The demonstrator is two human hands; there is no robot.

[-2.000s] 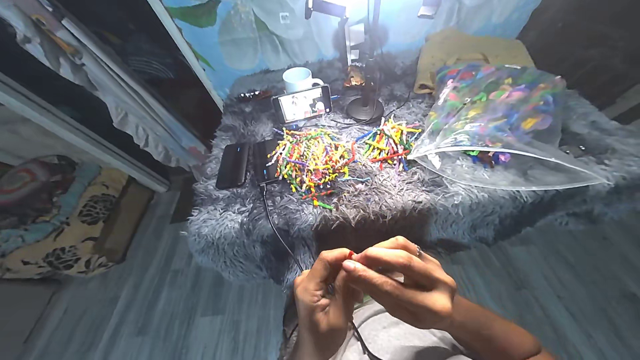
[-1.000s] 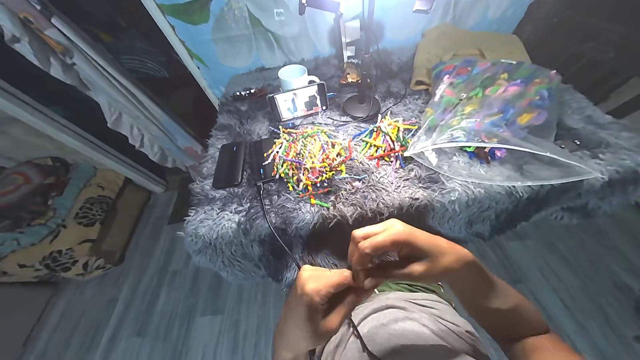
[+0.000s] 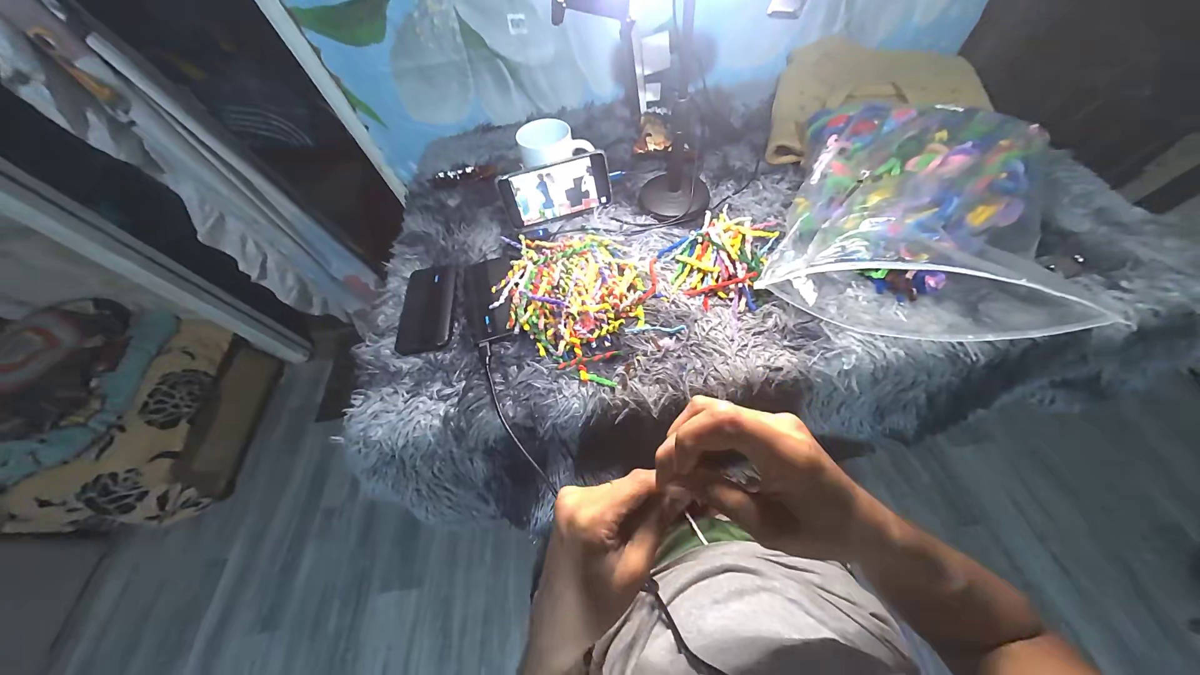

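Observation:
Close together above my lap, my left hand [image 3: 605, 539] and my right hand [image 3: 764, 473] meet at the fingertips. A thin pale strand [image 3: 696, 528] shows just below the pinched fingers; whatever else they grip is hidden. Beyond them, on the grey furry cover [image 3: 741, 366], lies a large pile of short multicoloured twisted cords [image 3: 581, 291]. To its right is a smaller pile of similar cords [image 3: 720, 258]. A clear zip bag [image 3: 937, 206] full of colourful pieces lies open towards me at the right.
A phone with a lit screen [image 3: 555, 190] leans by a white mug [image 3: 546, 142]. Behind stands a lamp on a round base [image 3: 673, 195]. Two dark flat devices, one a black slab [image 3: 427, 309], lie left, with a cable [image 3: 506, 417] running down. A tan cloth [image 3: 872, 80] is at the back.
Two seconds ago a small red piece showed between my fingertips; now it is not visible there. My hands have drawn lower and my right fingers have curled more.

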